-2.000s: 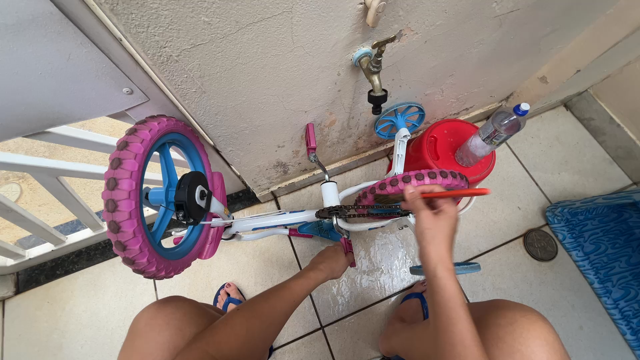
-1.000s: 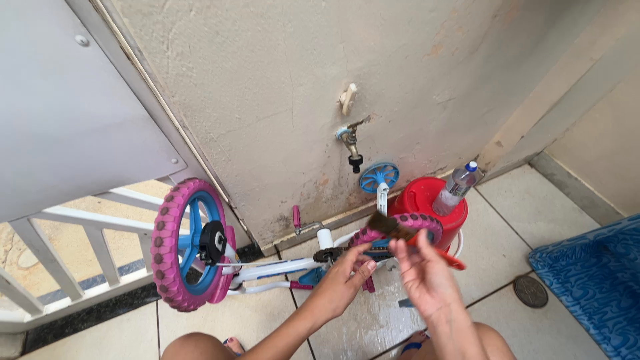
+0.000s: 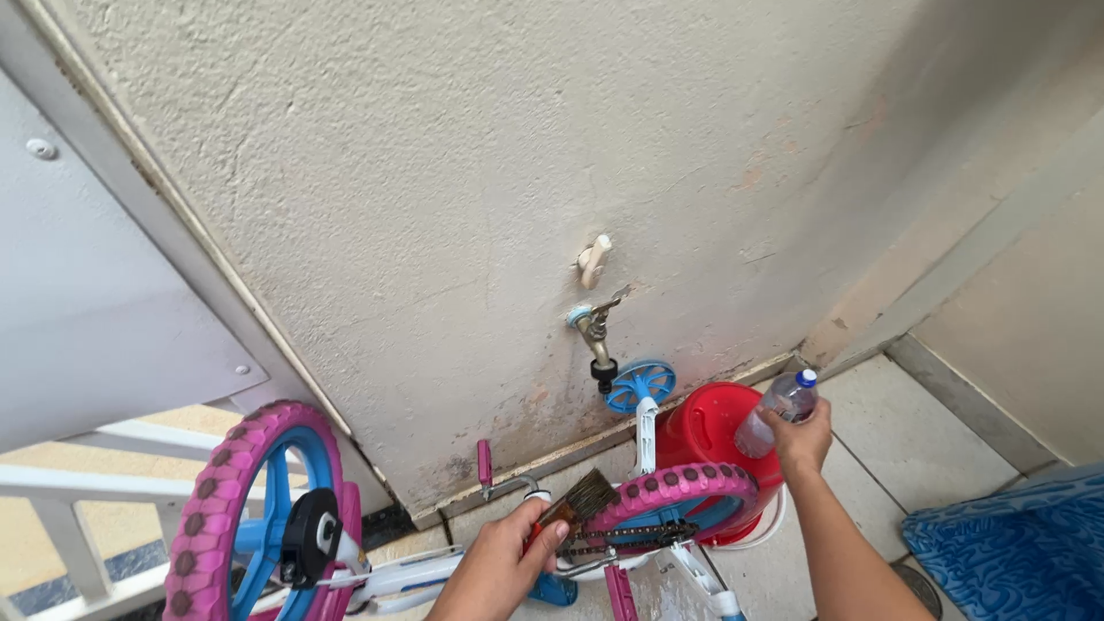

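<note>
My left hand (image 3: 509,561) grips a paintbrush (image 3: 576,504) with a red handle, its dark bristles beside the pink rear tire (image 3: 673,492) of a child's bicycle. The bicycle lies upside down, and its chain (image 3: 630,536) runs just right of that hand. My right hand (image 3: 802,435) is closed around a clear plastic bottle (image 3: 779,410) with a blue cap, at the red bucket (image 3: 720,405). Far to the left stands the pink and blue front wheel (image 3: 203,535). A blue training wheel (image 3: 640,385) rises near the wall.
A brass tap (image 3: 595,341) juts from the wall above the bicycle, under a white fitting (image 3: 594,261). At the lower right lies blue patterned fabric (image 3: 1013,535) near a round drain cover (image 3: 918,586). A white gate (image 3: 65,535) stands on the left.
The paintbrush has passed from my right hand to my left. My right hand has moved to the bottle at the bucket and taken hold of it. The view has tilted up.
</note>
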